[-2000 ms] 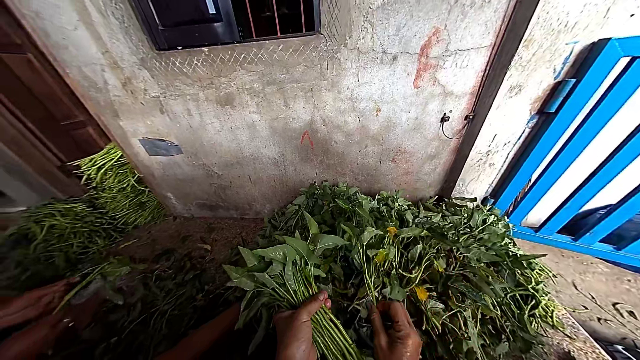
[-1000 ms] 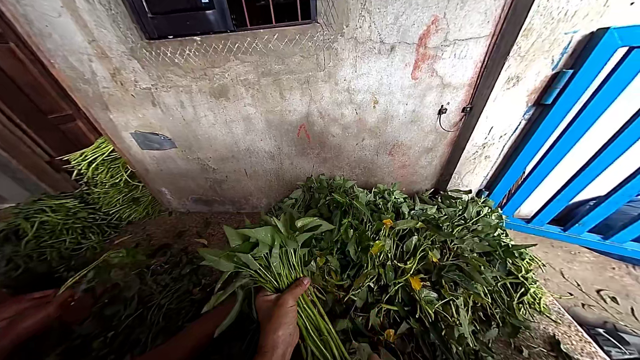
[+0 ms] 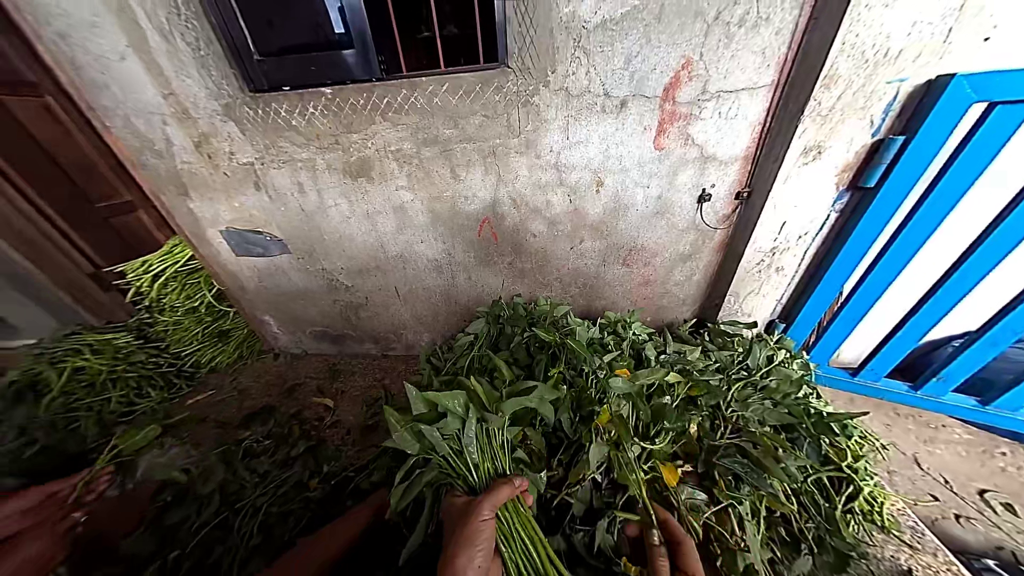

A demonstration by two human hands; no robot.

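Observation:
My left hand [image 3: 474, 532] is closed around a bunch of long-stemmed leafy greens [image 3: 512, 524], its leaves pointing up and away and its pale green stems running down to the frame's bottom edge. Just right of it, my right hand [image 3: 668, 544] holds a thin leafy stem [image 3: 638, 476] between thumb and fingers, over the near side of a large heap of the same greens [image 3: 720, 416]. A few yellow leaves [image 3: 670, 474] show in that heap.
Another person's hands [image 3: 48, 512] hold a sprig at the lower left. More greens [image 3: 192, 308] are piled by the brown door [image 3: 72, 160]. Behind stands a stained plaster wall [image 3: 400, 200] with a barred window; a blue metal gate [image 3: 904, 264] is at the right.
My right hand, mostly out of sight one second ago, is back over the heap with a stem in it. The bunch has stayed in my left hand.

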